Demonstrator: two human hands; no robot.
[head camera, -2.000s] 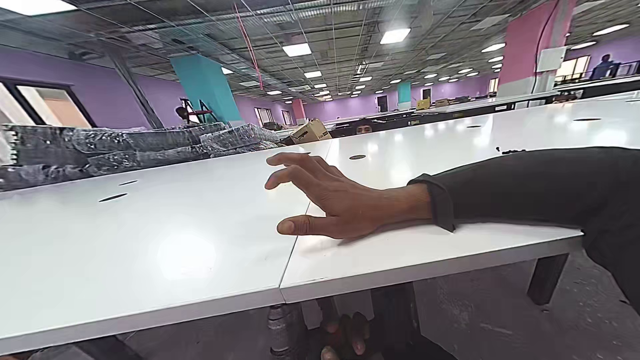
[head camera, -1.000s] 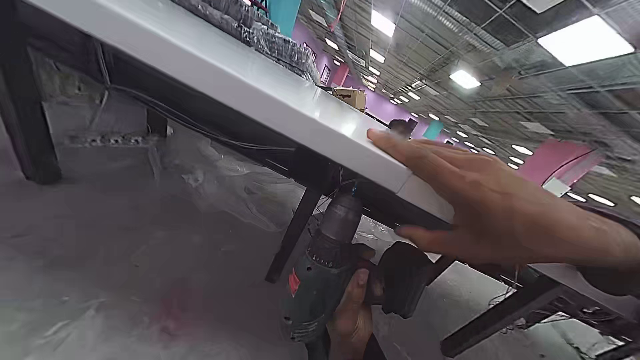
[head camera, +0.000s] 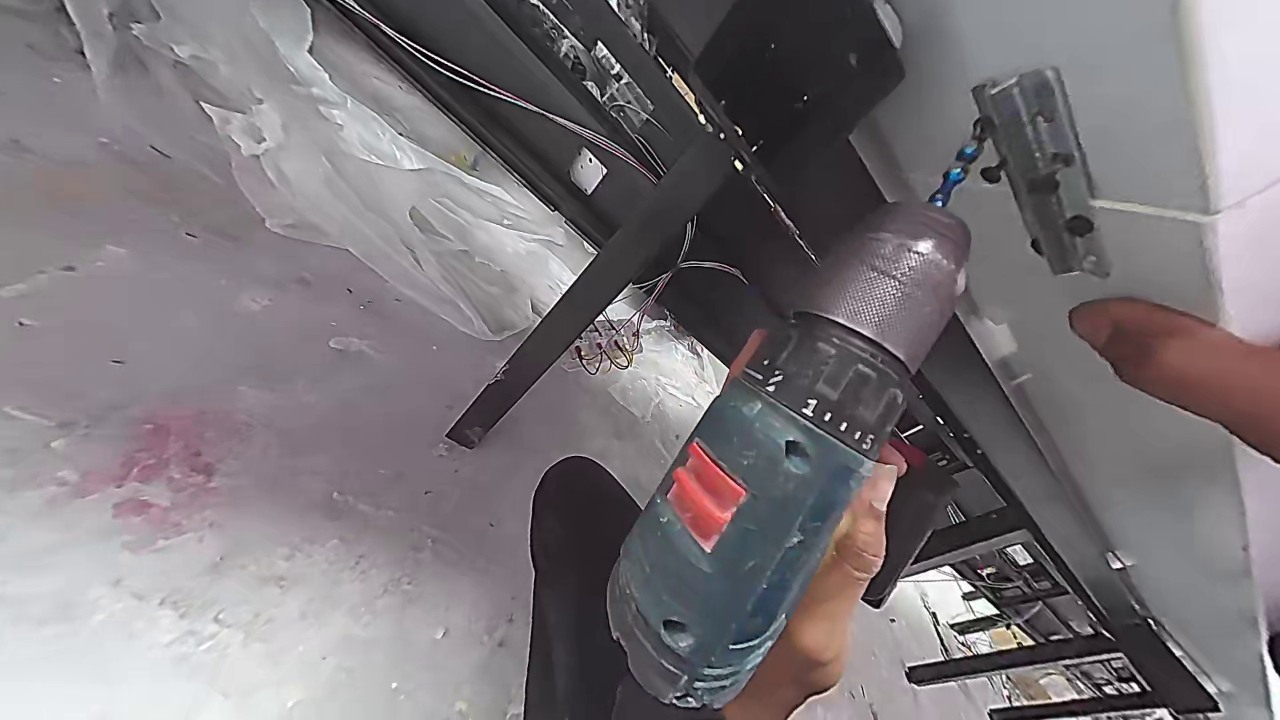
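Note:
In the head view my left hand (head camera: 835, 590) grips a teal cordless drill (head camera: 750, 510) from behind and below; much of the hand is hidden by the tool. From its chuck a blue twisted bit (head camera: 955, 175) reaches a screw at the side of a grey metal bracket (head camera: 1045, 170), which sits on the underside of the white table (head camera: 1160, 400). Several dark screws stick out of the bracket. One digit of my right hand (head camera: 1180, 365) shows at the right, just beside the bracket, pointing at it without touching. The rest of that hand is out of frame.
A black table leg (head camera: 590, 300) slants down to the floor. Thin loose wires (head camera: 500, 95) run along the dark frame to terminal connectors (head camera: 605, 345). Crumpled clear plastic sheeting (head camera: 400, 200) lies on the dusty floor. My dark-clothed knee (head camera: 580, 560) is at bottom centre.
The view has swung from the tabletop to beneath the table. The drill, now much closer to the camera, has its bit at the bracket. My right hand has gone mostly out of frame.

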